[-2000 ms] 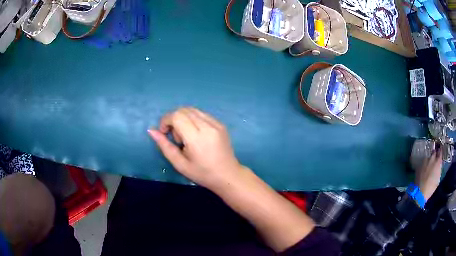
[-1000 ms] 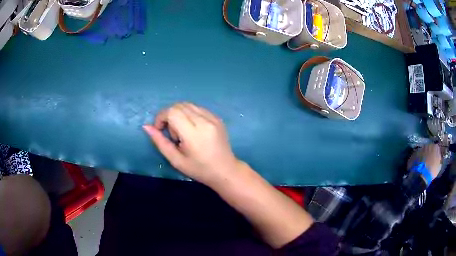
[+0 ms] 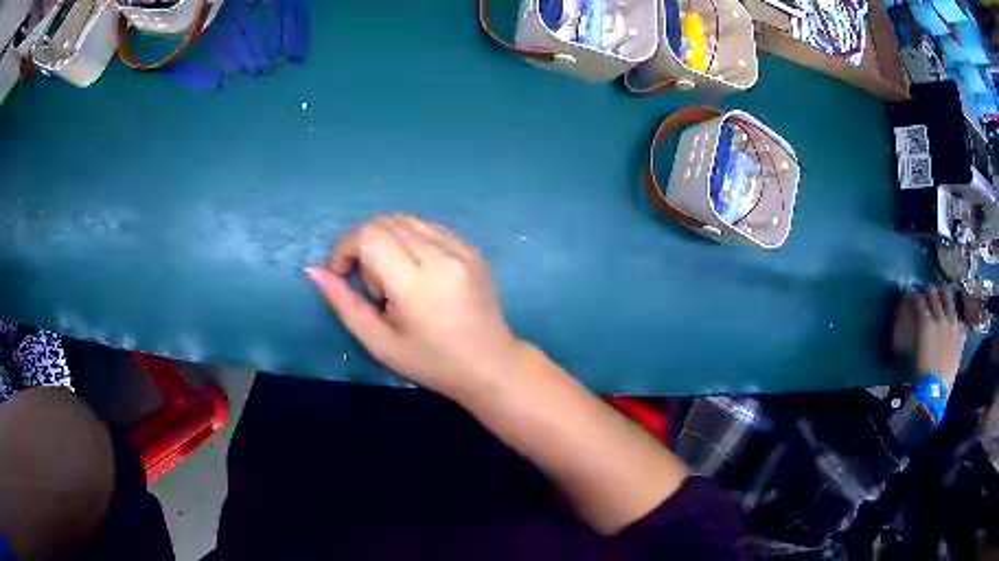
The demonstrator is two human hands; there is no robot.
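My right hand (image 3: 422, 290) rests on the green-teal mat (image 3: 570, 318), palm down. Its fingers are curled and together, the thumb tip near the index finger; nothing shows in it. My left hand is not in view. The closest housing (image 3: 784, 195), cream-white with a brown strap (image 3: 657, 164), stands to the right beyond my hand. Inside are a dark blue strip (image 3: 723, 159), a light-blue battery (image 3: 737, 192) and thin wires. Farther back stand two more housings (image 3: 597, 57), (image 3: 725, 68), the right one with a yellow battery (image 3: 692, 39).
A pile of blue strips (image 3: 250, 46) and several housings (image 3: 79, 53) lie at the far left. A cardboard tray (image 3: 838, 71) with white rings is at the far right. Another person's hand (image 3: 933, 334) with a blue wrist band is at the right edge. Red stools (image 3: 181, 422) show below.
The view has shifted, so the housings sit slightly higher in the picture. My right hand keeps its curled pose. The other person's hand at the right has moved off the pale item it touched.
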